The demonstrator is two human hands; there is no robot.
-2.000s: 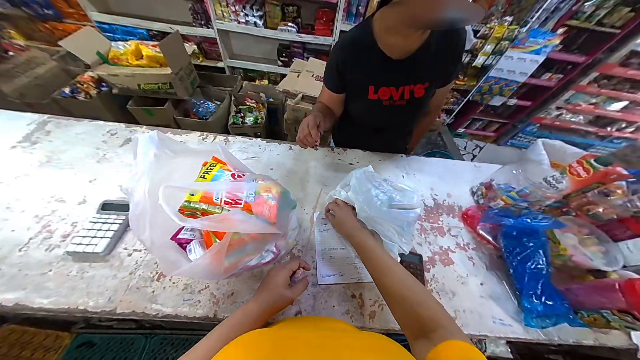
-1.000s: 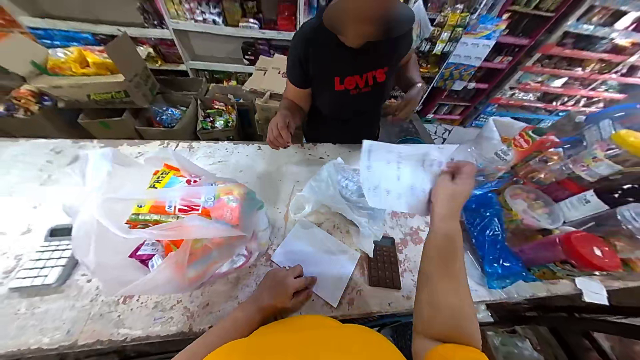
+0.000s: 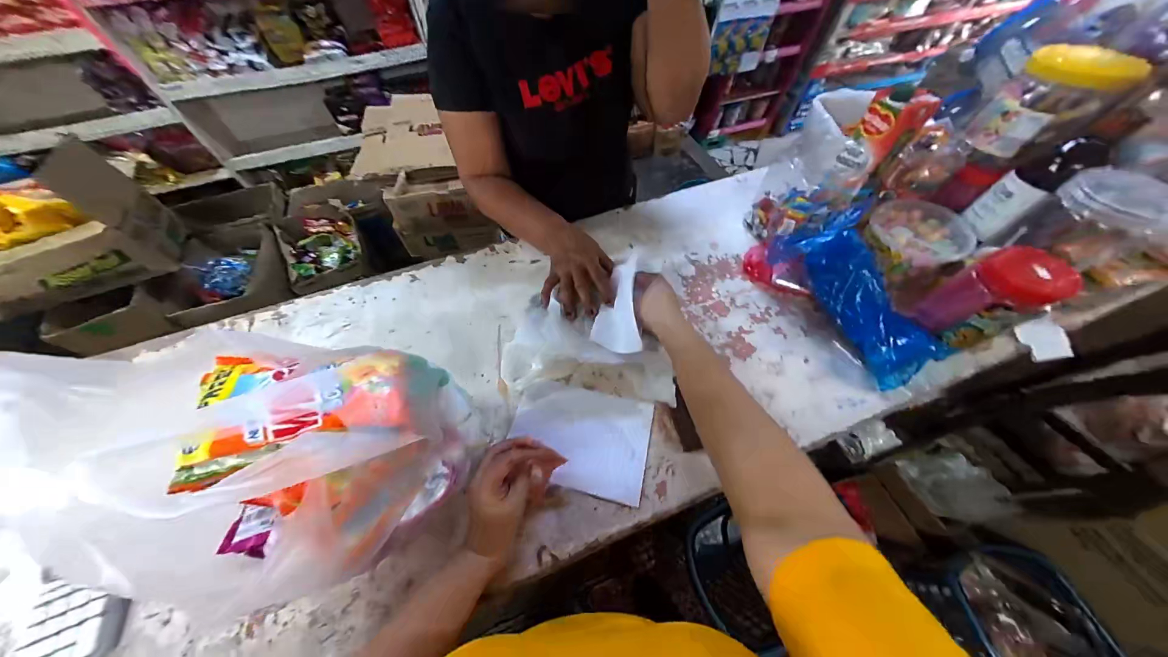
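Note:
My right hand reaches across the counter and holds a bent sheet of paper by its right side. The other person's hand lies beside that sheet, on a thin clear plastic bag. Nearer to me a white paper lies flat on the counter. At its left edge rests my left hand, fingers curled; whether it grips the paper is unclear. A large translucent plastic bag with colourful snack packets stands left of my left hand. A dark brown object is partly hidden by my right forearm.
The worn white counter runs across the view. Plastic jars and a blue plastic package crowd its right side. A calculator is at the lower left. A person in a black shirt stands opposite, before cardboard boxes and shelves.
My right hand has lowered the raised sheet towards the plastic bag. The other person's hand has come forward onto the bag. The view has shifted and turned.

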